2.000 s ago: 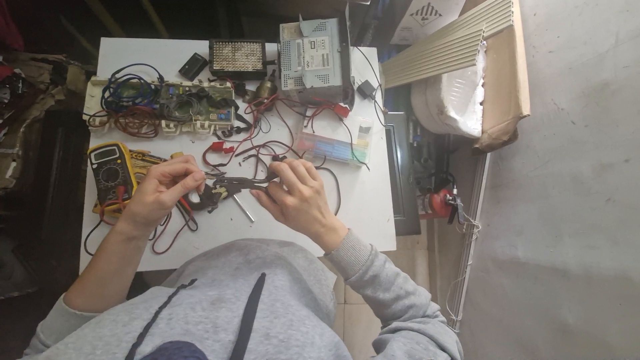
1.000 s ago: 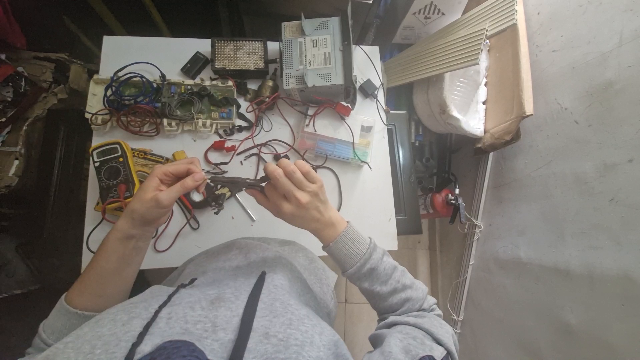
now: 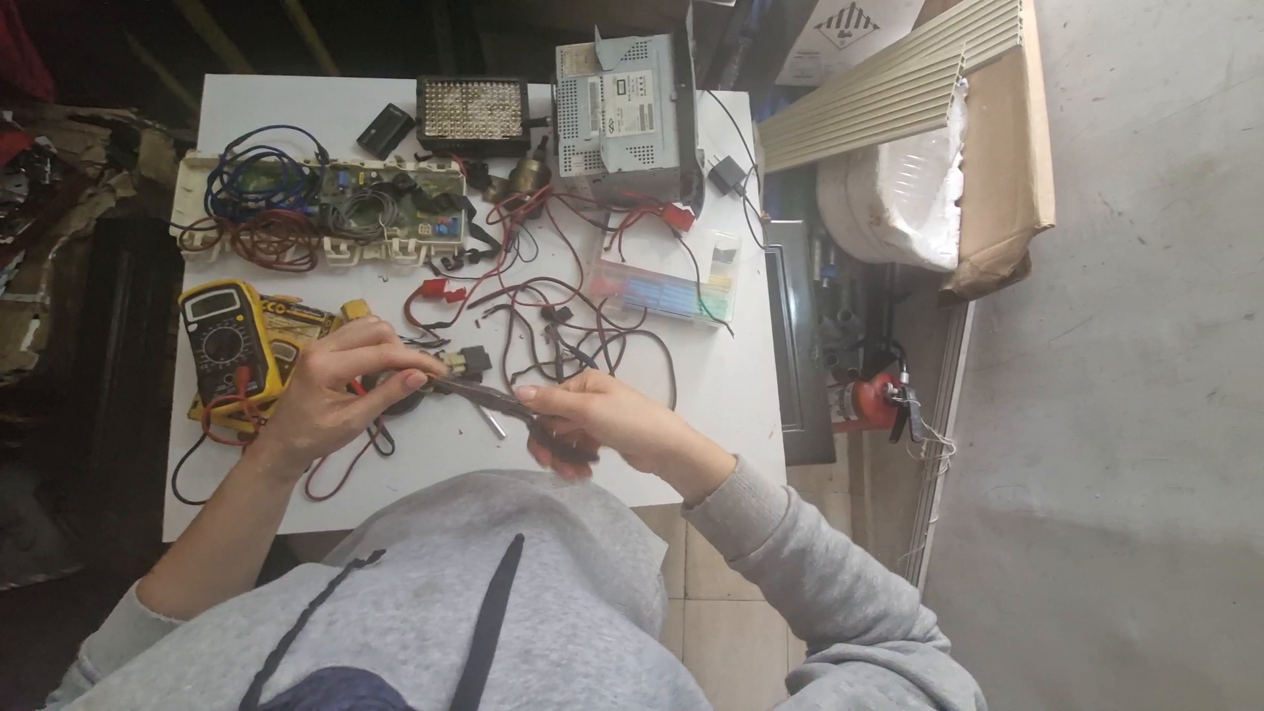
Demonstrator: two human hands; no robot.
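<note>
My right hand (image 3: 612, 415) grips a dark hand tool (image 3: 486, 395), apparently pliers or a stripper, with red handles (image 3: 563, 456) below the palm. The tool's narrow end points left to the fingertips of my left hand (image 3: 355, 380). Those fingers are bent close together at its tip; whatever lies between them is too small to tell. Just behind the tool is a connector with a dark end (image 3: 472, 361), and a metal rod (image 3: 492, 423) lies beneath it. Loose dark and red wires (image 3: 553, 316) spread behind my hands. A yellow multimeter (image 3: 225, 341) lies left of my left hand.
On the white table (image 3: 731, 415) are a circuit board in a pale housing (image 3: 395, 212), an LED light panel (image 3: 474, 111), a metal car stereo unit (image 3: 617, 114), a clear box of coloured sleeves (image 3: 662, 291) and a black plug adapter (image 3: 728, 175). Right of it are ribbed panels (image 3: 889, 89).
The tool has turned in my right hand, its red handles now showing below the palm. My right hand is lower and tilted differently. My left hand stays near the tool's tip.
</note>
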